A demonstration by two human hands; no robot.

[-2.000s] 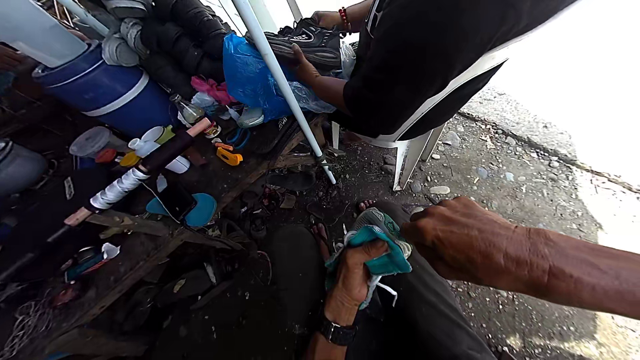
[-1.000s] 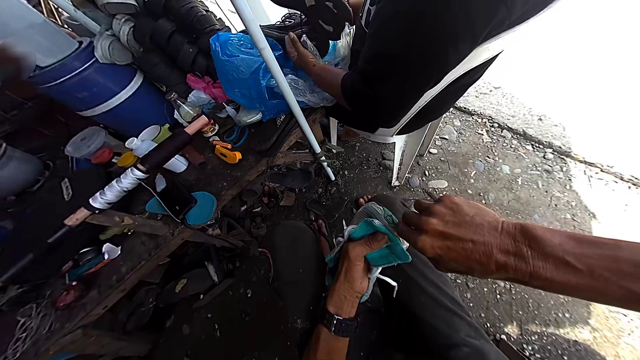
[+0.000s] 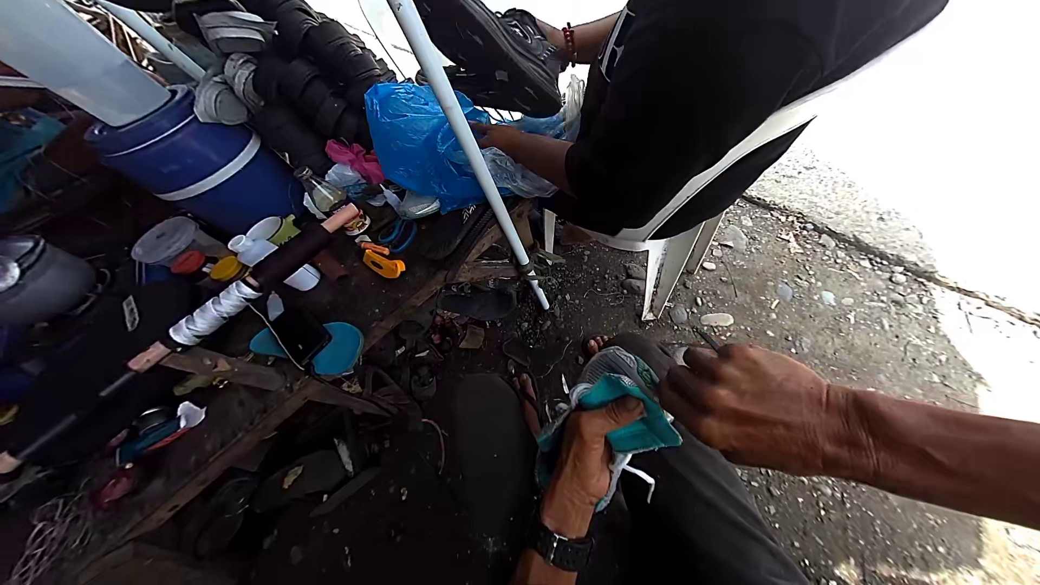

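My left hand (image 3: 587,467), with a black watch on its wrist, grips a teal and grey fabric shoe upper (image 3: 638,414) over my lap. A white lace end hangs beneath it. Just right of the fabric is my right hand (image 3: 743,402), its fingers closed around a thin dark tool (image 3: 707,337) of which only a short piece shows; its kind cannot be told. Whether the tool's far end touches the fabric is hidden by the fingers.
A person in black sits on a white plastic chair (image 3: 670,272), holding a black shoe (image 3: 508,61) near a blue plastic bag (image 3: 418,142). A slanting white pole (image 3: 467,138) stands ahead. Left, a wooden bench (image 3: 219,467) bears a thread spool (image 3: 213,313), a phone (image 3: 299,333) and a yellow cutter (image 3: 383,264).
The other person's black shoe has come back into fuller view above the blue bag. My left hand still grips the teal fabric, and my right hand stays close beside it.
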